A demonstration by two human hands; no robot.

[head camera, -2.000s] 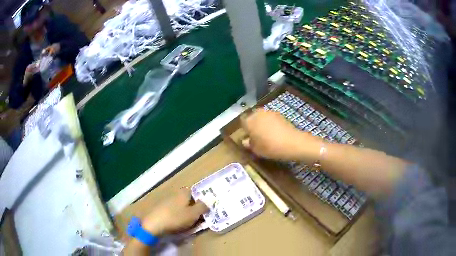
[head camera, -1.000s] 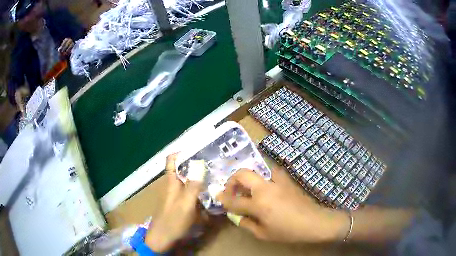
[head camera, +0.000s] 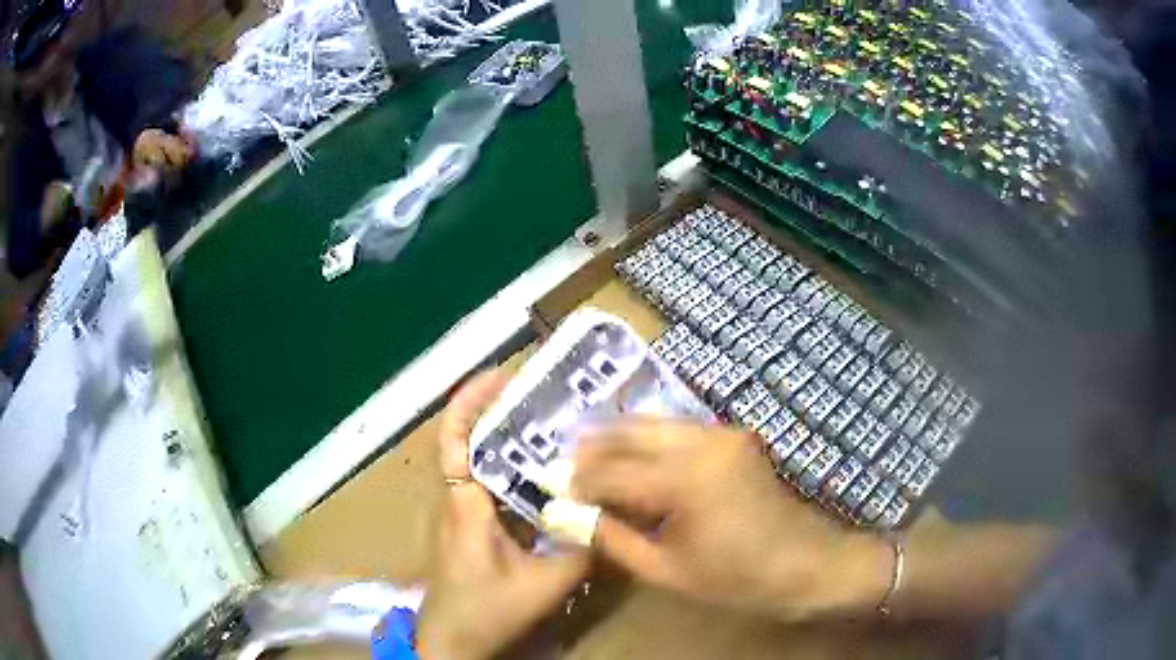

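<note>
A white rounded-square housing shell (head camera: 557, 391) is held tilted above the cardboard surface, its ribbed, slotted inside facing me. My left hand (head camera: 480, 529) grips its left and lower edge; a blue band is on the wrist. My right hand (head camera: 703, 509) is over the shell's lower right part, blurred, its fingertips inside the shell; whether they hold a part is hidden. A pale finger cot (head camera: 569, 521) is on a digit of my right hand. Several slots show in the shell, with a dark part near its lower edge.
Rows of small block components (head camera: 787, 335) fill the carton at right. PCB stacks (head camera: 903, 90) stand behind it. A green conveyor (head camera: 387, 335) carries a bagged cord (head camera: 419, 187) with a housing. A grey post (head camera: 606, 116), white board (head camera: 97, 477), white cord heap (head camera: 310, 77) and another person are beyond.
Both hands have come together around the shell, lifted from the surface. My right hand has left the carton and reached into the shell. The bagged cord has shifted up and right in view.
</note>
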